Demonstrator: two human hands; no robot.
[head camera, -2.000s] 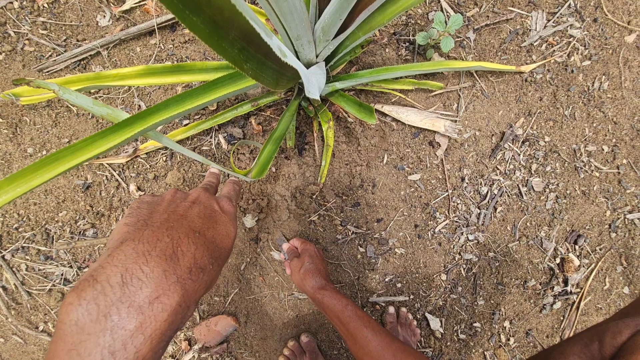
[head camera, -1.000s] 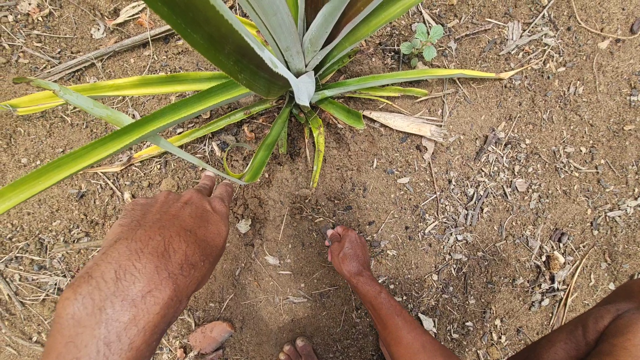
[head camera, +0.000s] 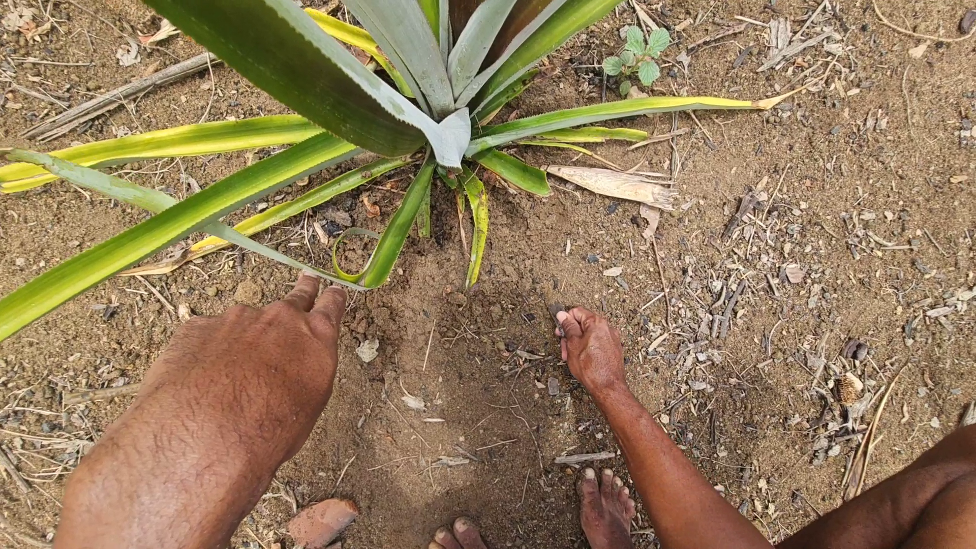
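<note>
A spiky-leaved plant, like a pineapple plant (head camera: 450, 130), grows from the soil at the top centre, its long green and yellowing leaves spread low. My left hand (head camera: 236, 374) is at the left, back up, with two fingertips at the bent narrow leaf (head camera: 358, 284) beside the plant's base. Its thumb and underside are hidden, so a grip on the leaf cannot be made out. To the right and lower than the plant, my right hand (head camera: 591, 343) is closed low over the ground around a small, dark, flat piece (head camera: 558, 316), whose material is unclear.
Brown sandy soil (head camera: 473, 343) carries dry twigs and leaf litter. A dry husk (head camera: 614, 185) lies right of the plant, and a small broad-leaved seedling (head camera: 639, 57) stands behind it. A reddish stone or brick fragment (head camera: 322, 522) lies near my bare feet (head camera: 606, 507).
My right hand has moved right and towards the top of the view, still closed on the dark piece. My left hand has stayed at the bent leaf.
</note>
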